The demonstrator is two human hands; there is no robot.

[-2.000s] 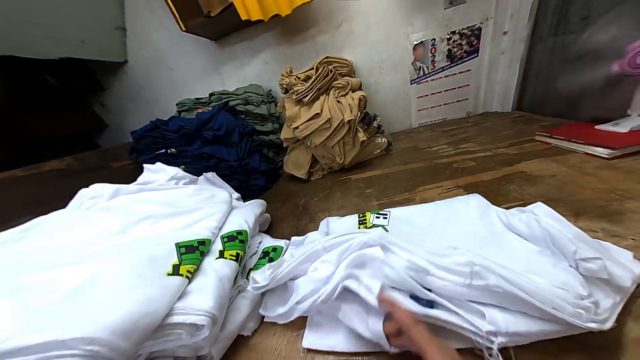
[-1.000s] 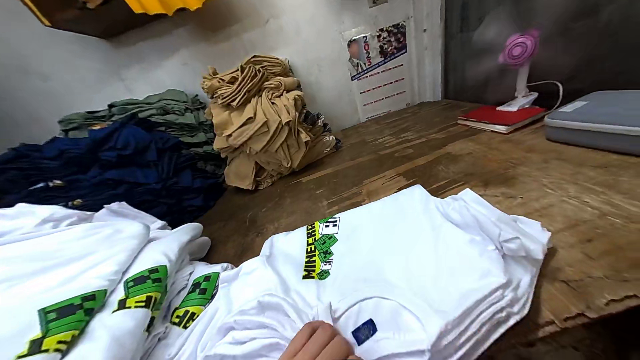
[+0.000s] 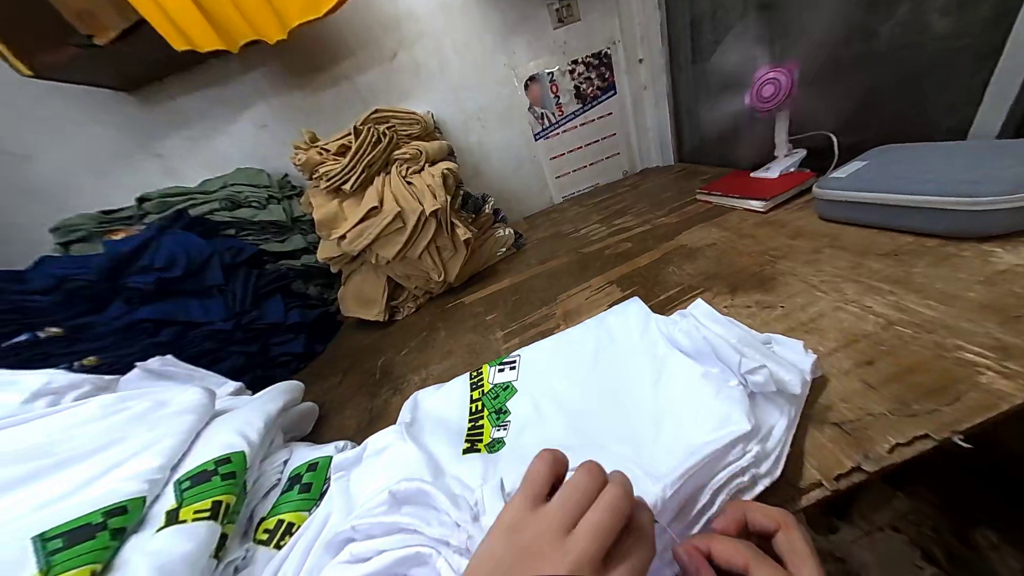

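Observation:
My left hand [image 3: 568, 520], fingers curled, is at the bottom centre, over the neck area of the top shirt in a stack of white printed T-shirts [image 3: 616, 384]. Close to its right, my right hand [image 3: 748, 540] has thumb and forefinger nearly together at the stack's lower edge. A thin thread [image 3: 666, 528] seems to run between the hands; whether either grips it or the cloth cannot be told surely. At the left lie more white T-shirts [image 3: 104, 424] with green and yellow prints, touching the stack.
Behind are heaps of navy [image 3: 176, 288], green [image 3: 232, 200] and tan garments [image 3: 392, 216] on the wooden table [image 3: 896, 320]. A small pink fan [image 3: 772, 88] stands on a red book [image 3: 740, 192] beside a grey zippered case [image 3: 920, 188]. The table's splintered front edge is at the right.
The right hand, not seen a second ago, now shows beside the left. The dark neck label seen then is now hidden. The view has shifted rightward since two seconds ago.

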